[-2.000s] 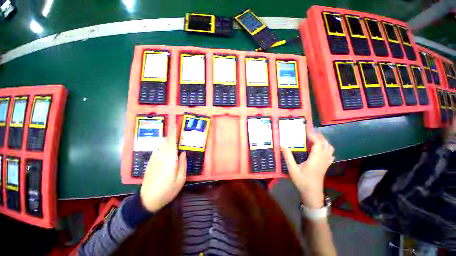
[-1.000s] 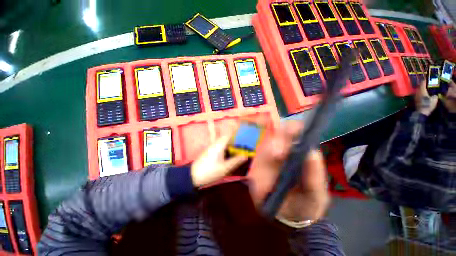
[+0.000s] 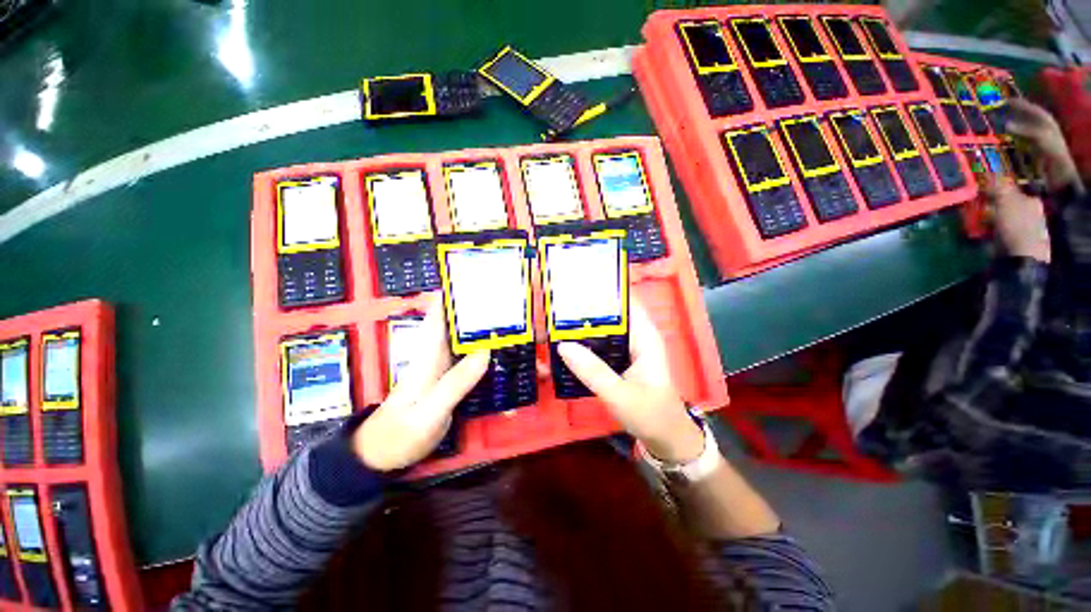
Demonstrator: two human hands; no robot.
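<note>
My left hand [image 3: 419, 401] holds a black keypad phone [image 3: 488, 293] with a yellow border and a white lit screen. My right hand [image 3: 640, 383] holds a like phone [image 3: 584, 287] beside it, its screen also white. Both are raised above the red phone tray [image 3: 269, 257], with my thumbs near the top of the keypads. The tray's back row holds phones, such as the one at the left end [image 3: 311, 239]. Two phones lie in the front row at left, one partly hidden by my left hand. An empty recess shows at the right.
Two loose phones [image 3: 419, 96] lie by the white line with a slim yellow stick [image 3: 586, 116]. Stacked trays [image 3: 688, 179] of dark-screen phones stand at right, another tray [image 3: 102, 418] at left. A person's arms [image 3: 1017, 239] reach over a tray at far right.
The two phones, earlier tilted and blurred in my hands, are now upright side by side over the tray, screens facing me. The view has shifted slightly.
</note>
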